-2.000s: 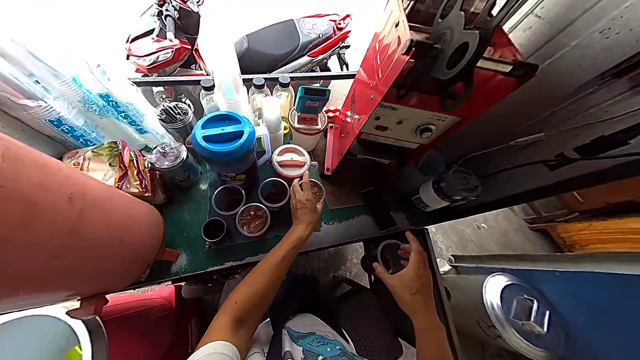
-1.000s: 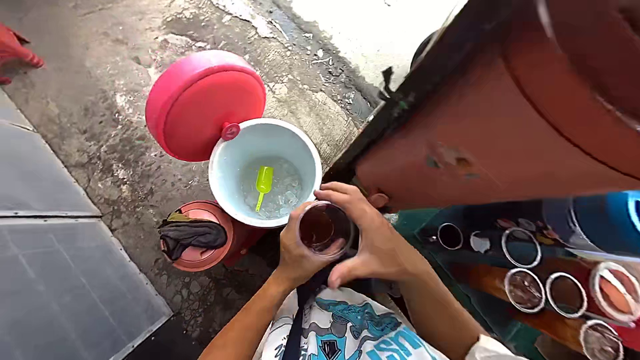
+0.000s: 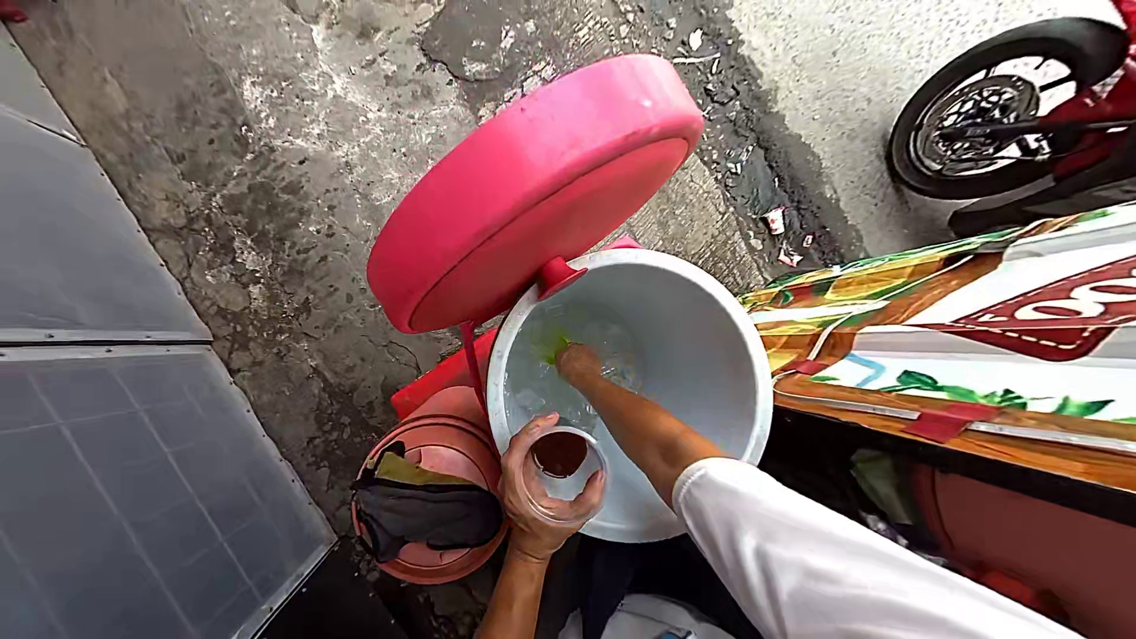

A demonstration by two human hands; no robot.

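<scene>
A clear plastic cup (image 3: 562, 513) with dark brown liquid at its bottom is held by my left hand (image 3: 541, 497), its mouth facing up beside the rim of a white insulated tub (image 3: 754, 399). My right hand (image 3: 579, 362) reaches deep into the tub and is closed on a green scoop (image 3: 556, 348), blurred and partly hidden by the fingers. Ice (image 3: 532, 390) lies around the scoop at the tub's bottom. The tub's pink-red lid (image 3: 541, 195) stands tilted up at the far left side.
An orange bucket (image 3: 435, 559) with a dark cloth (image 3: 430, 515) over it stands left of the tub. Grey metal panels (image 3: 142, 470) are at the left. A printed banner on a stall edge (image 3: 976, 346) borders the right. A motorcycle wheel (image 3: 985, 115) stands at the upper right.
The right hand has left the cup and gone down into the tub, onto the green scoop. The cup stays in the left hand. The view has swung from the counter to the tub.
</scene>
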